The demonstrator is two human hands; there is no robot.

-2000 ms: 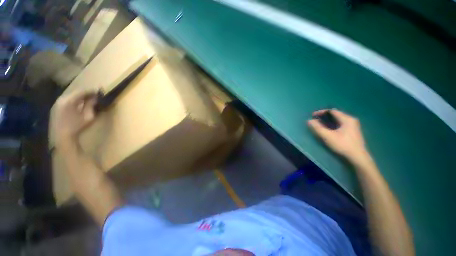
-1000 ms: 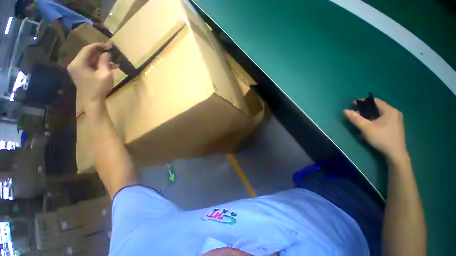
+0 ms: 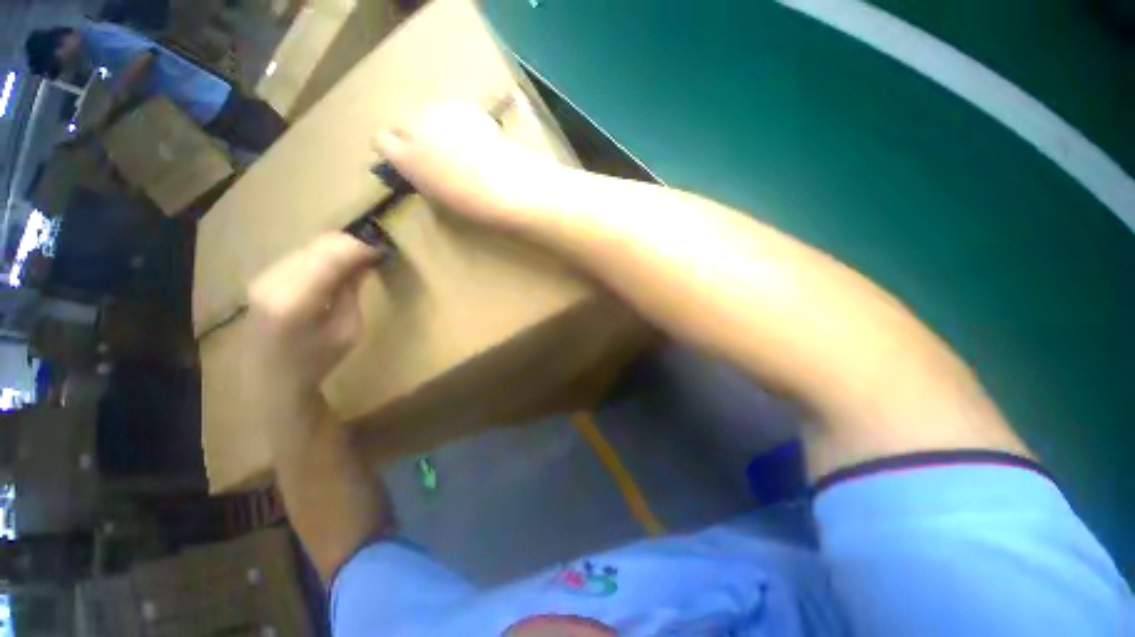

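A large brown carton (image 3: 498, 311) stands to the left of the green bench. My left hand (image 3: 311, 292) is over the carton's top, its fingers closed on a dark plastic piece (image 3: 371, 234). My right hand (image 3: 454, 156) reaches across to the carton, palm down, with a black plastic piece (image 3: 392, 177) at its fingertips. The two dark pieces are close together above the gap between the carton's flaps; whether they touch is blurred. My right hand's fingers partly hide its piece.
The green bench surface (image 3: 747, 162) with a white strip (image 3: 971, 87) runs along the right. Another person in a blue shirt (image 3: 156, 69) is at the upper left, near a smaller carton (image 3: 168, 156). More cartons (image 3: 205, 591) are at the lower left. A blue object (image 3: 778, 473) is below the bench edge.
My right hand has moved left from over the green bench to the carton with its black piece. My left hand has come down and right, nearer to it.
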